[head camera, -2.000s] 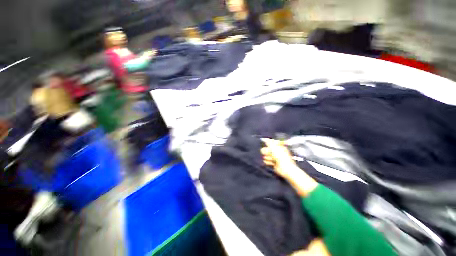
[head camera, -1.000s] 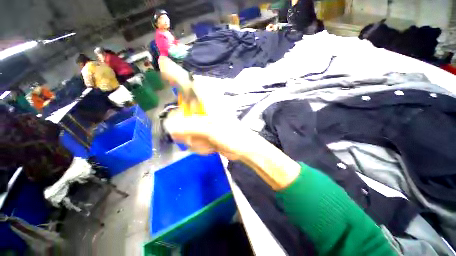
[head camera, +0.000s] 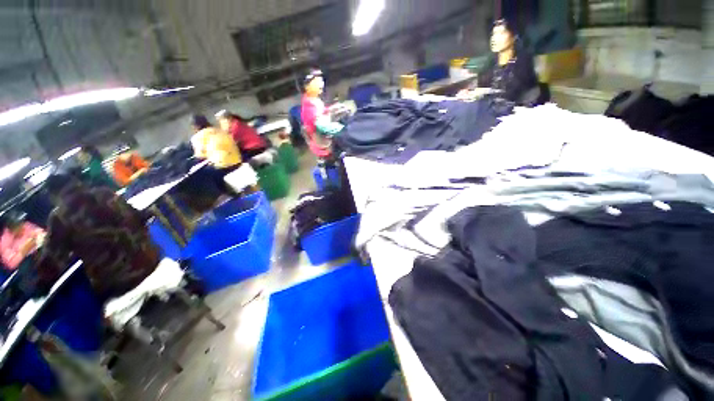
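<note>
A dark denim garment (head camera: 501, 290) lies spread on the white-topped table (head camera: 395, 329) at the right, one dark sleeve-like part folded towards the near left corner. Its pale grey inside (head camera: 611, 305) shows in an opening, and a few small pale round buttons (head camera: 568, 312) show on the dark cloth. Grey cloth (head camera: 579, 188) lies just behind it. Neither of my hands is in the picture. No tool can be made out.
Dark garments (head camera: 423, 125) are heaped at the table's far end, near a person in black (head camera: 509, 70). A person in pink (head camera: 315, 117) stands beyond. Blue bins (head camera: 321, 321), one green-rimmed, stand on the floor left of the table. Several people sit further left.
My green-sleeved arm and hand, raised over the table's left edge one second ago, have left the picture. The view has swung left and up, showing more of the floor and workers.
</note>
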